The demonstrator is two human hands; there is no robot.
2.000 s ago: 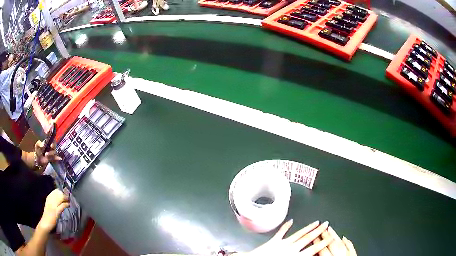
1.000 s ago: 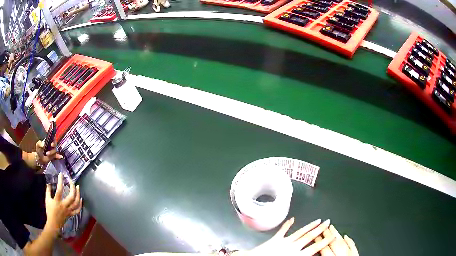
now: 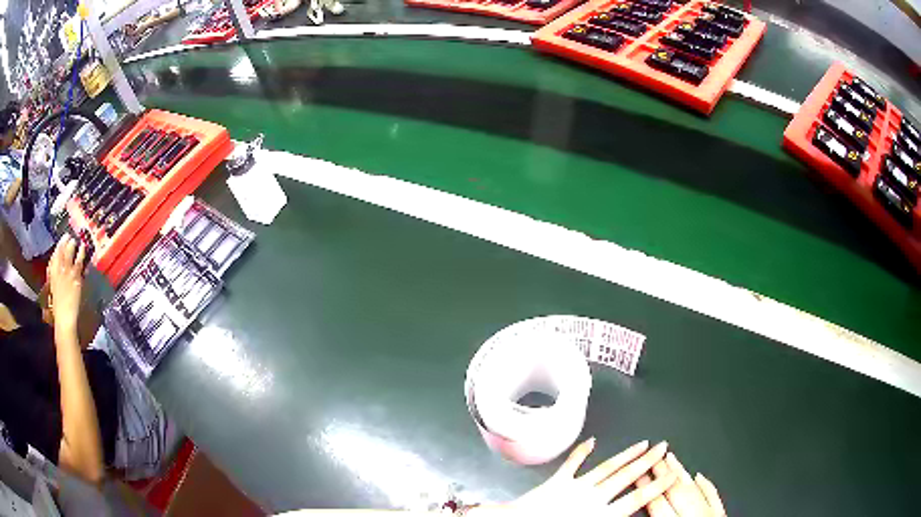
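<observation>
A white label roll [image 3: 530,394] stands on the dark green bench, its loose end of small printed labels [image 3: 611,346] curling to the right. My left hand [image 3: 596,487] lies at the bottom edge just below the roll, fingers spread, holding nothing; a bracelet shows at its wrist. My right hand [image 3: 692,492] is beside it, cut off by the bottom edge, its fingers slightly apart and partly overlapped by my left fingertips. No object shows in it. Neither hand grips the roll.
Red-orange trays of black units stand on the green conveyor, at the top [image 3: 697,93] and right [image 3: 805,129]. At left are a white bottle [image 3: 258,192], stacked red trays [image 3: 207,151], a blister tray [image 3: 162,303] and a neighbouring worker's arm [image 3: 73,374].
My hands and the roll are nearly unmoved. The neighbouring worker's raised hand has moved up to the stacked red trays at left; the dark unit held over the blister tray no longer shows there.
</observation>
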